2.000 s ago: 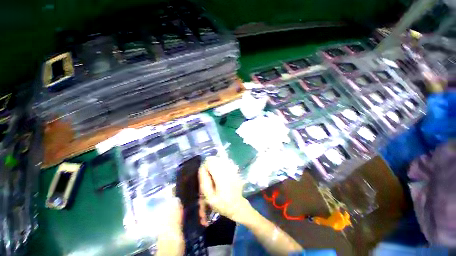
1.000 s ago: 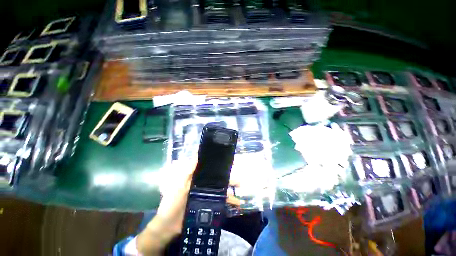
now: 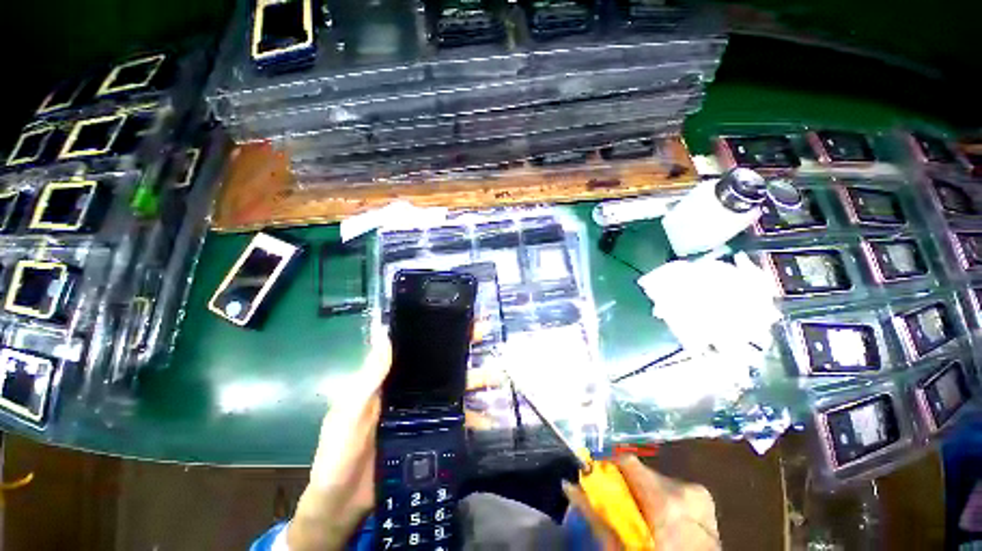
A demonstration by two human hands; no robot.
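An open black flip phone (image 3: 429, 355) stands upright in the frame, its dark lid at the top and its white-number keypad below. My left hand (image 3: 350, 447) holds it from the left and behind, with fingertips showing at its right edge. My right hand (image 3: 662, 511) is at the lower right, shut around the orange-yellow air blow gun (image 3: 616, 504). The gun's thin metal nozzle points up and left towards the phone, apart from it. A clear blister tray (image 3: 581, 323) lies behind the phone, with thin dark panels in its pockets.
Stacked trays (image 3: 485, 108) stand on a wooden board (image 3: 431, 199). A pale-gold-faced device (image 3: 254, 280) and a dark panel (image 3: 342, 278) lie left. A white bottle (image 3: 711, 215), crumpled wipes (image 3: 716, 307) and tweezers (image 3: 649, 366) lie right. Trays of pink-edged parts (image 3: 840, 350) sit far right.
The view has swung to the right and back over the bench. My right hand now holds the blow gun, which hung by the lap earlier. The phone has shifted slightly left.
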